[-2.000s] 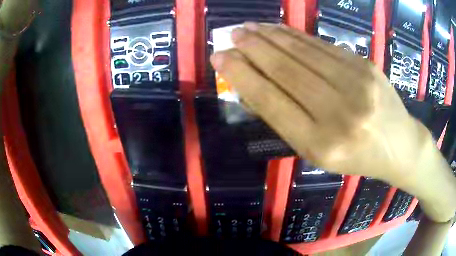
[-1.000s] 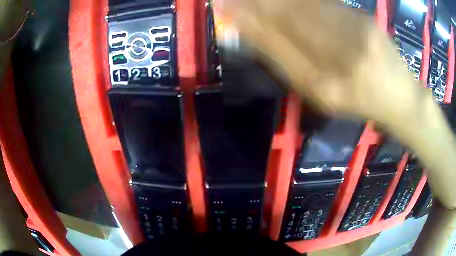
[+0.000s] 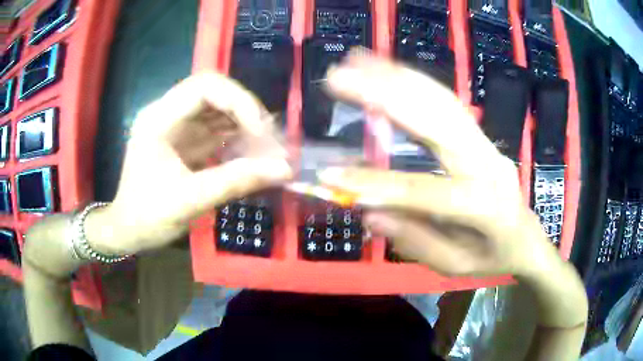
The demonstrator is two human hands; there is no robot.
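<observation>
My right hand [image 3: 451, 176], blurred, holds a small white piece with orange print [image 3: 342, 195] between thumb and fingers. My left hand [image 3: 183, 151] is beside it, thumb and fingertips brought close together near the piece's left end. A clear, glossy film [image 3: 328, 158] shows blurred between the hands; whether the left fingertips grip it is unclear. Below are keypad phones [image 3: 329, 238] in a red foam tray [image 3: 338, 276]. Black back covers with dotted grilles, one at the left [image 3: 261, 74], lie over phones. The hands hide the phones' middle parts.
Another red tray with silver-rimmed, dark-screen units [image 3: 37, 134] is at the left. A black tray with phones [image 3: 620, 204] is at the right. A dark green surface [image 3: 151, 49] shows between the left trays. A brown carton [image 3: 151, 310] and crinkled clear plastic [image 3: 479, 321] are below the edge.
The view has shifted, showing more of the side trays. My left hand has come in to the middle. My right hand has moved lower in the view, still with the white-and-orange piece.
</observation>
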